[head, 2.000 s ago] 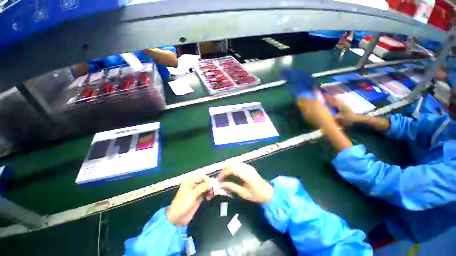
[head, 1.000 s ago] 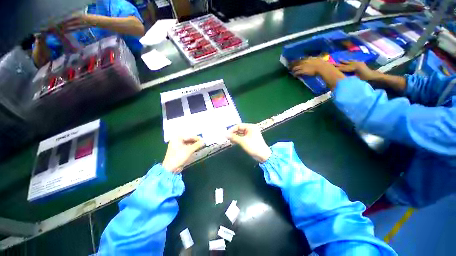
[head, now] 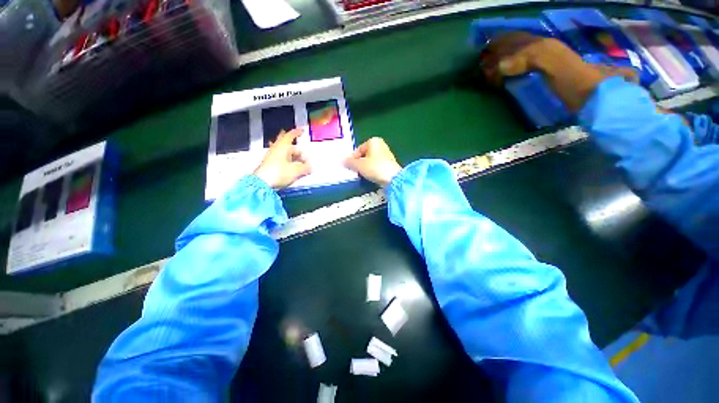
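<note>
A tablet retail box (head: 236, 165) lies flat on the green conveyor belt, white face up, with two dark device pictures and one pink-orange. My left hand (head: 284, 161) is over the lower middle of its face, fingers apart, with nothing seen in it. My right hand (head: 374, 161) is at the box's lower right corner, fingers curled and fingertips near the edge; whether it pinches a label cannot be told. Several small white labels (head: 395, 316) lie loose on the dark bench below my hands.
Another box (head: 59, 206) lies on the belt at left. A worn rail (head: 504, 159) separates belt and bench. Stacked clear trays (head: 142, 55) stand across the belt. At right, a neighbour's hand (head: 552, 67) is on a blue box, with more boxes (head: 658, 59) beyond.
The view has tilted down, and the boxes appear further left. My left hand has moved onto the box face with fingers spread. My right hand remains by its lower right corner.
</note>
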